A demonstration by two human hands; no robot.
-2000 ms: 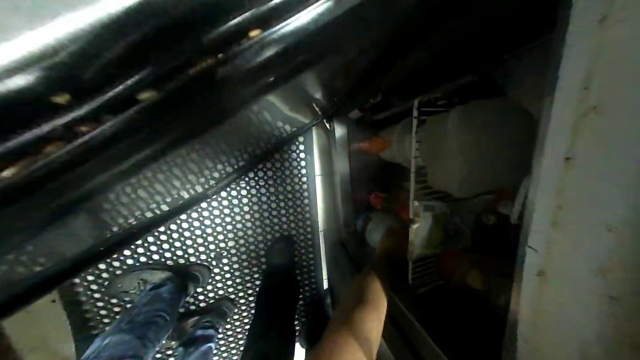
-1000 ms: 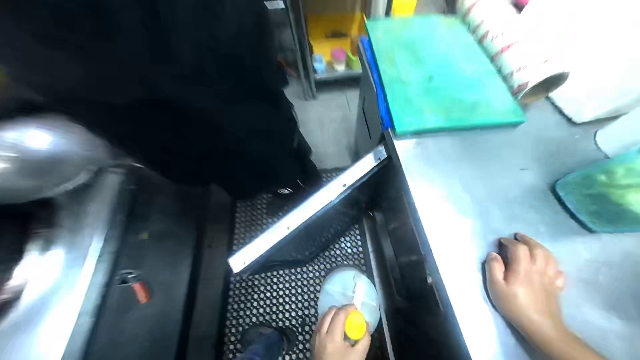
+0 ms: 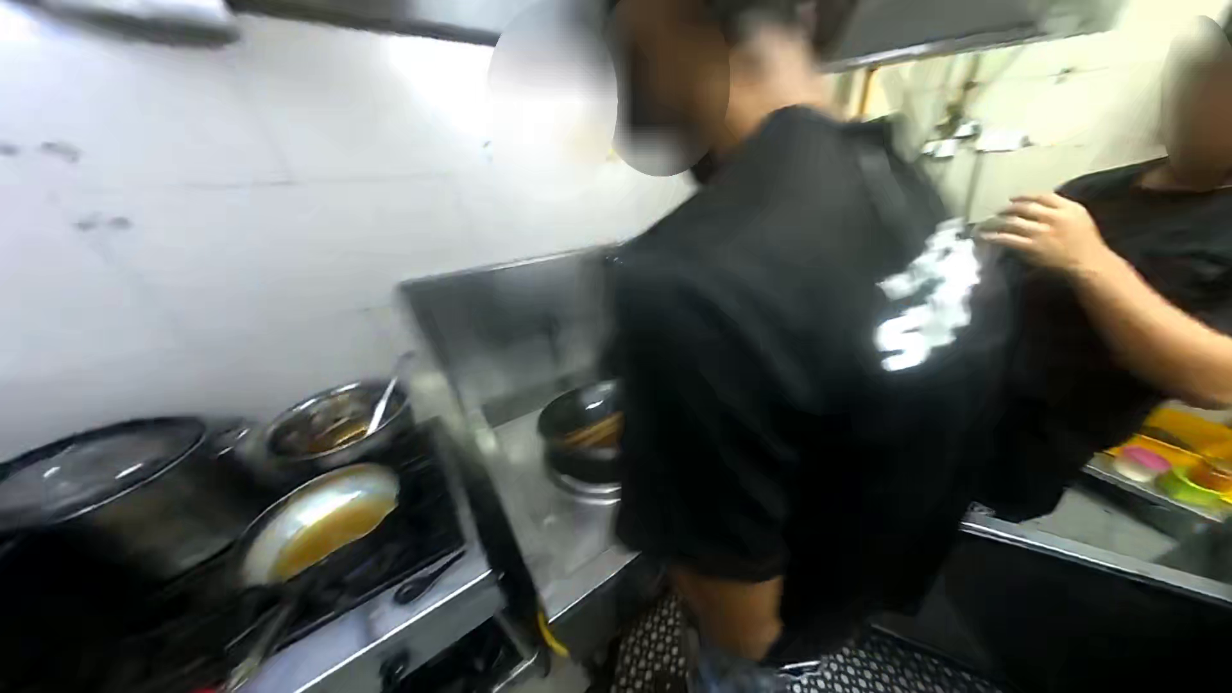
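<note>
Neither my left hand nor my right hand shows in the head view, so what they hold is hidden. On the stove at the left, a frying pan [image 3: 332, 520] holds an orange-yellow liquid. Behind it, a metal pot [image 3: 337, 423] contains a brown sauce and a spoon [image 3: 385, 395]. A large covered pot [image 3: 106, 472] stands at the far left. Another dark pan [image 3: 582, 433] rests on the steel surface beyond a divider, partly hidden by a co-worker.
A co-worker in a black shirt [image 3: 770, 366] stands close in the middle. Another person's hand [image 3: 1049, 231] is near that back. An open panel [image 3: 1088, 577] crosses the lower right, above a perforated floor mat [image 3: 866, 664]. Colourful containers [image 3: 1145, 462] sit behind.
The view has swung far, from the counter and open door to the stove and co-workers. Both my hands, seen a second ago, one at a yellow-topped thing and one on the counter, are out of view.
</note>
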